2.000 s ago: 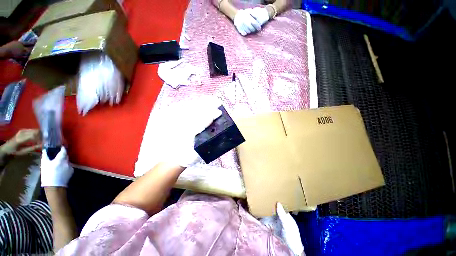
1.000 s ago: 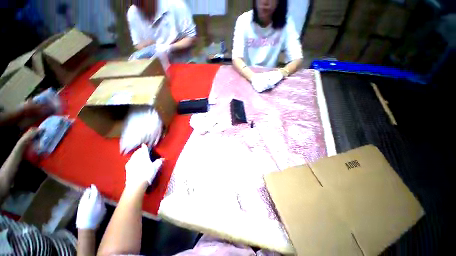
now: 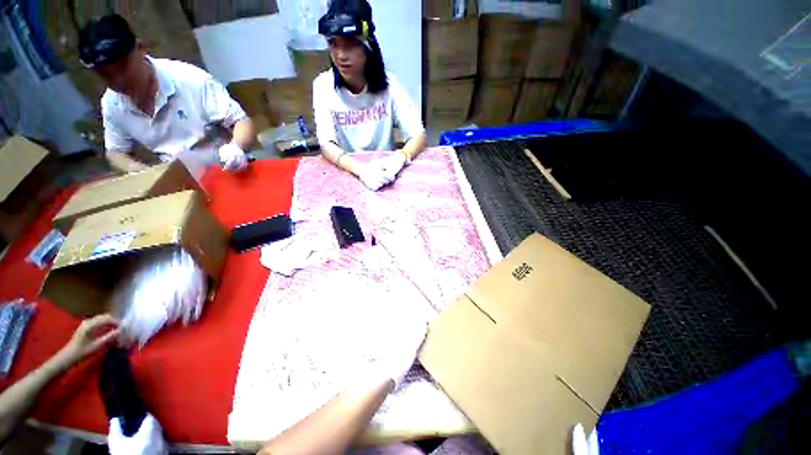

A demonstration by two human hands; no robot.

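Observation:
A flat tan cardboard sheet point(image 3: 542, 329) with slits and a printed mark lies tilted over the padding's right side and the mesh belt. My right hand point(image 3: 583, 439), white-gloved, is cut off by the bottom edge and grips the sheet's near right edge. My left hand point(image 3: 402, 348) is at the sheet's left corner; its glove blends into the bright padding, so its grip is unclear. One black housing point(image 3: 348, 226) stands on the pink bubble wrap point(image 3: 418, 213). Another black housing point(image 3: 261, 233) lies left of it, near a crumpled white cloth point(image 3: 298, 256).
An open carton point(image 3: 133, 235) with white bags point(image 3: 162, 298) lies on the red cover point(image 3: 209, 391). A co-worker's hands hold a black piece point(image 3: 120, 387) at lower left. Two people are across the table. The dark belt point(image 3: 614, 240) has blue-sheeted edges.
My left hand has moved right from the red cover to the cardboard and no longer holds the black housing. The neighbour now holds a black piece. The view has swung.

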